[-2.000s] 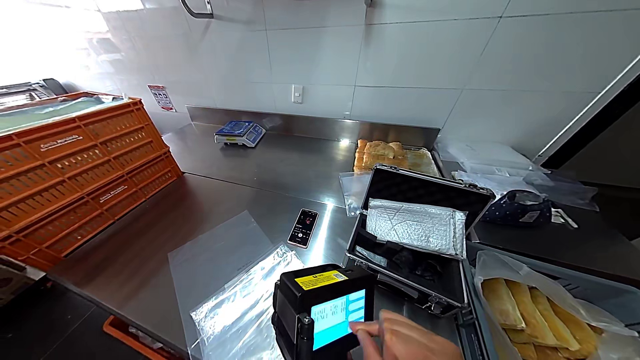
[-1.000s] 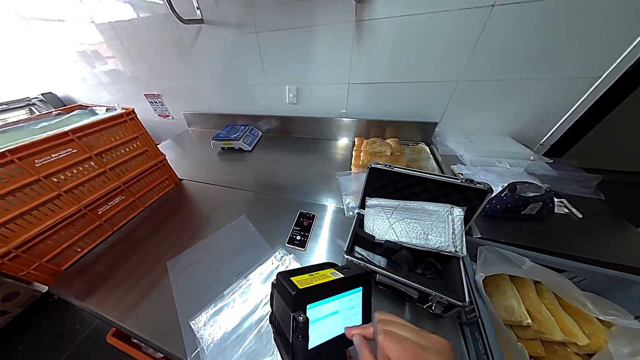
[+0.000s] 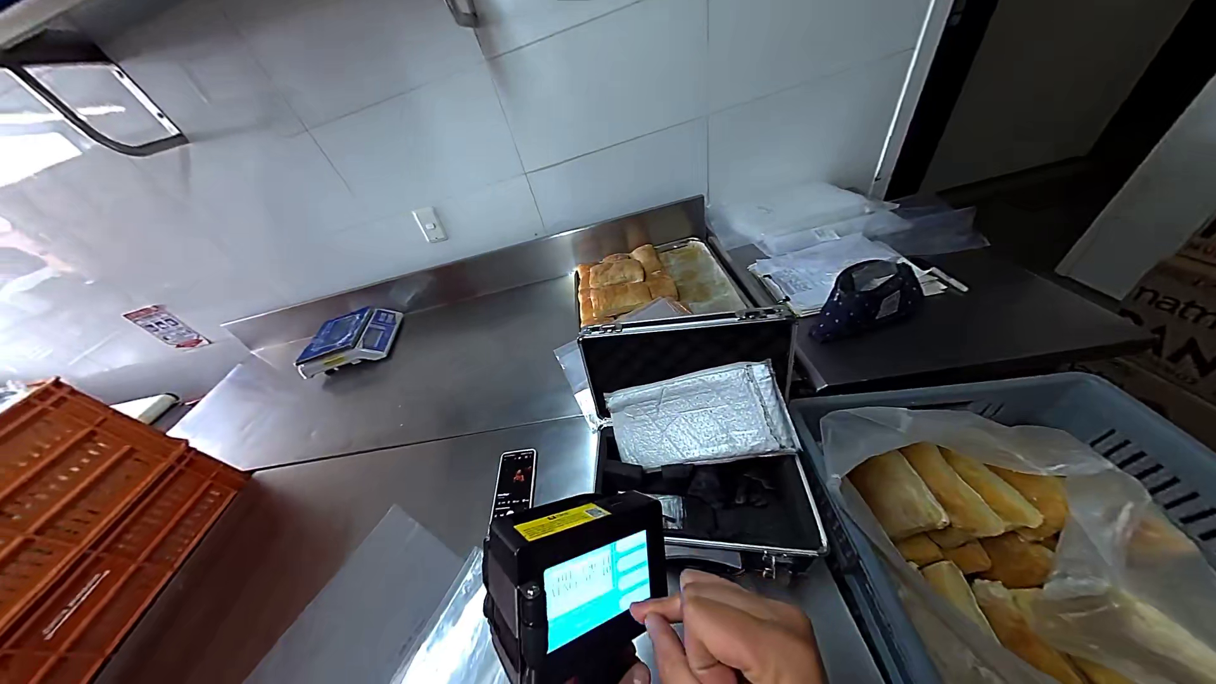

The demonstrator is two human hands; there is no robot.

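A black handheld device (image 3: pixel 574 579) with a lit touchscreen and a yellow label stands out at the bottom centre, above the steel table. My right hand (image 3: pixel 736 632) is at its right side, thumb and index fingertip together at the lower right edge of the screen. Of my left hand (image 3: pixel 635 673), only fingertips show under the device, holding it from below; the rest is hidden. Behind the device lies a phone (image 3: pixel 516 483) with its screen on. To the right, an open black-lined case (image 3: pixel 686 356) holds a silvery bubble-wrap pouch (image 3: pixel 703 415). Clear plastic bags (image 3: pixel 361 594) lie at lower left.
Orange crates (image 3: pixel 90 503) are stacked at the left. A blue scale (image 3: pixel 350 340) is near the wall. Behind the case is a tray (image 3: pixel 708 275) of baked pastries. A grey crate (image 3: pixel 1035 389) with bagged pastries stands right, below a dark side table (image 3: pixel 988 318) with papers and a pouch.
The view has tilted and turned to the right. The device's screen, plain a second ago, shows lines of text again. My right hand remains at the screen's lower right.
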